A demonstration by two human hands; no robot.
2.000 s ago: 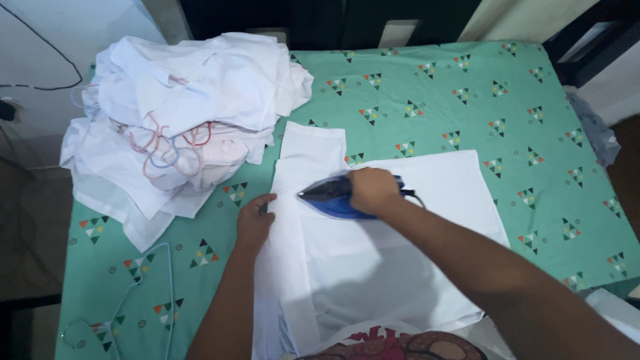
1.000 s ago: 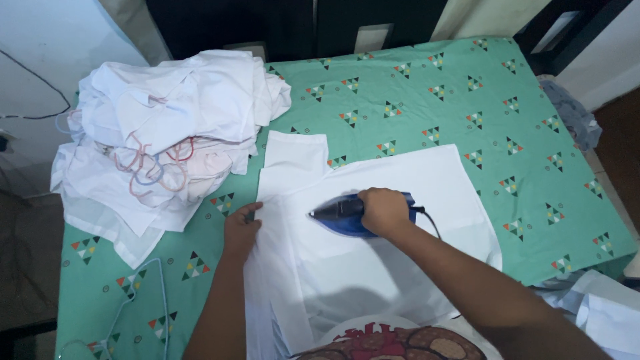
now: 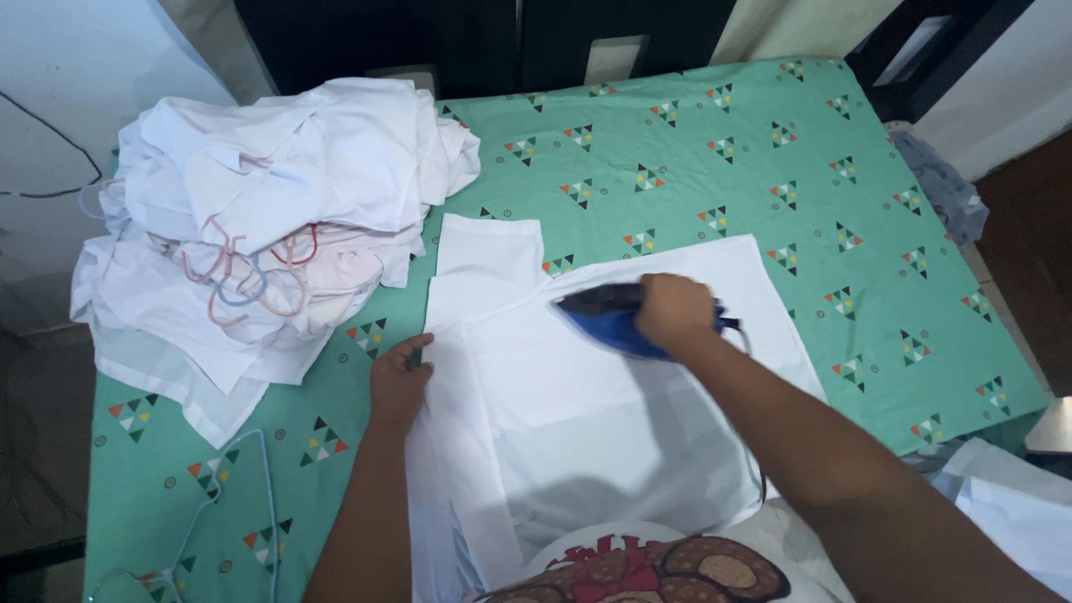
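Note:
A white short-sleeved garment (image 3: 578, 377) lies spread flat on a green bed sheet (image 3: 620, 184) patterned with triangles. My right hand (image 3: 677, 311) is closed around the handle of a blue and black clothes iron (image 3: 607, 322), whose tip points left over the upper part of the garment. At the garment's left edge, my left hand (image 3: 404, 373) pinches the white cloth between thumb and fingers. The iron's cord leaves its rear and passes partly behind my right forearm.
A heap of white clothes (image 3: 285, 167) with pink, red and blue hangers (image 3: 243, 285) lies at the upper left. Below it is a light blue hanger (image 3: 270, 502). More white cloth (image 3: 1005, 494) is at the lower right, and a grey bundle (image 3: 942, 180) is beyond the sheet's right edge.
Two seconds ago the iron's tip was near the garment's left strip; the iron is now farther right on the cloth. My left hand has stayed at the left edge.

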